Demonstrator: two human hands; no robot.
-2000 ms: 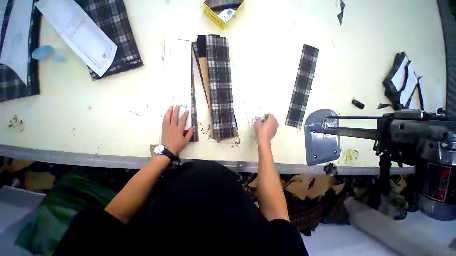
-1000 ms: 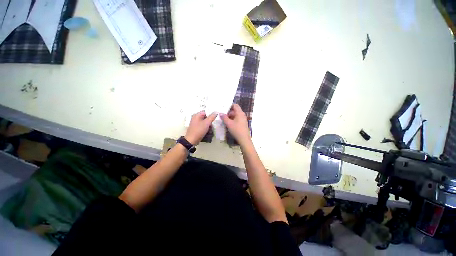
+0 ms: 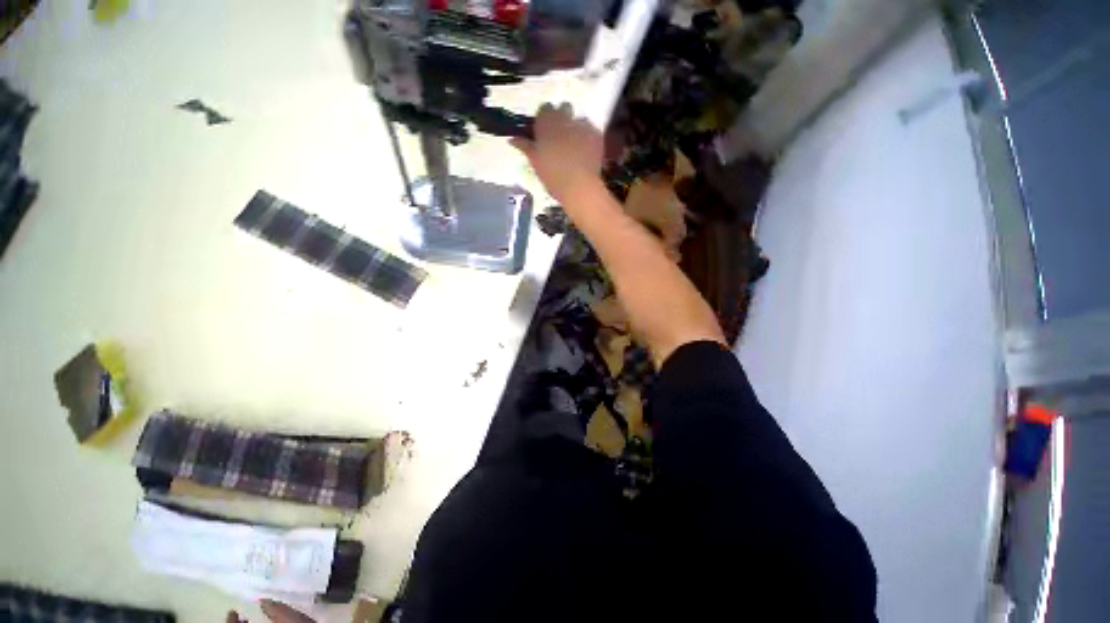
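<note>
My right hand [image 3: 566,149] is closed around the black handle of the straight knife cutting machine [image 3: 420,61], near the table edge. The machine's grey base plate [image 3: 493,225] lies flat on the table. My left hand [image 3: 278,612] is cut off by the bottom edge. Only some fingertips show, beside the white paper pattern [image 3: 231,548], and its grip cannot be told. The pattern lies on dark cloth that shows at its end. A stack of plaid pieces [image 3: 256,462] lies beside it, with tan backing at its edges.
A narrow plaid strip [image 3: 329,247] lies apart near the base plate. A small yellow box [image 3: 97,392] is at the left, and a dark offcut [image 3: 203,112] lies farther up. Plaid and tan scraps [image 3: 609,353] fill the gap beside the table edge, before a white ledge [image 3: 889,316].
The view has swung round to the right. My right hand has left the white pattern and taken hold of the machine handle. My left hand is now mostly out of view.
</note>
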